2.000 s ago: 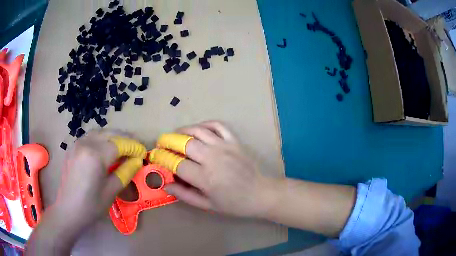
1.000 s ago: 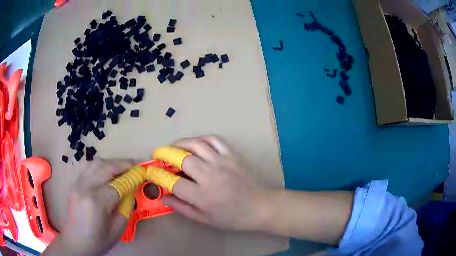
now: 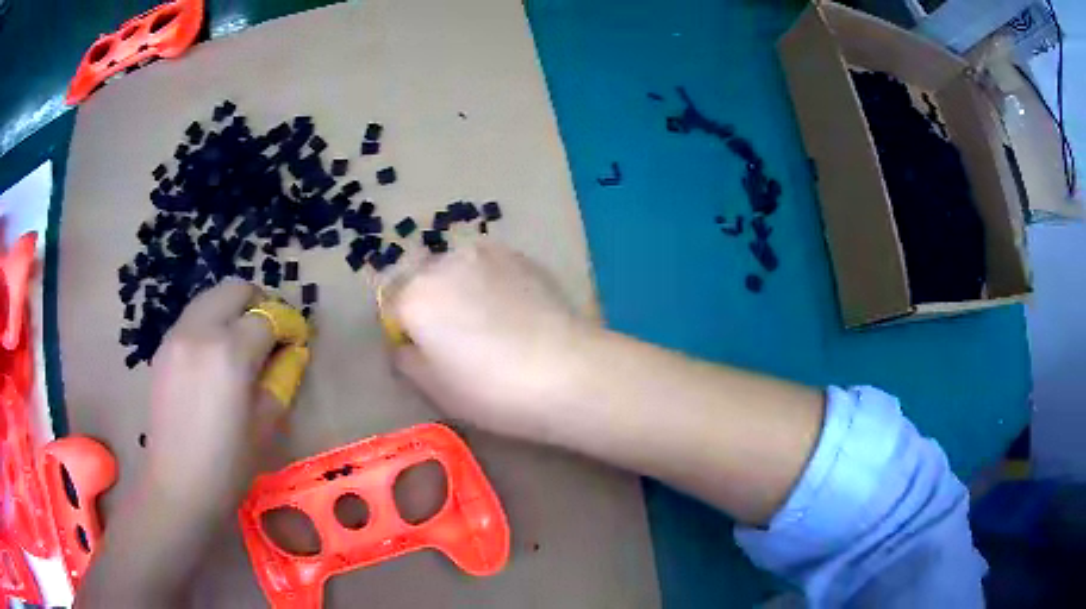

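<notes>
An orange grip shell (image 3: 379,506) lies on the cardboard below my hands, ribbed inner side up, with small black bits at its upper rim. My left hand (image 3: 232,369), with yellow finger cots, is at the lower edge of the heap of black pieces (image 3: 238,190), thumb and finger close together. My right hand (image 3: 476,333) is over the cardboard below the short row of black pieces, its fingers curled and blurred. Neither hand touches the shell. Whether either hand holds a black piece is hidden.
The cardboard sheet (image 3: 572,523) lies on the green surface (image 3: 715,381). Orange shells (image 3: 18,405) lie at the left edge, one set-aside shell (image 3: 77,494) beside them. Another shell (image 3: 137,45) is at the far left. Black bits (image 3: 756,184) and a parts box (image 3: 822,179) are right.
Both hands have let go of the shell and moved up to the black pieces. The shell now lies open to view. The camera view has shifted, showing the far-left shell more fully.
</notes>
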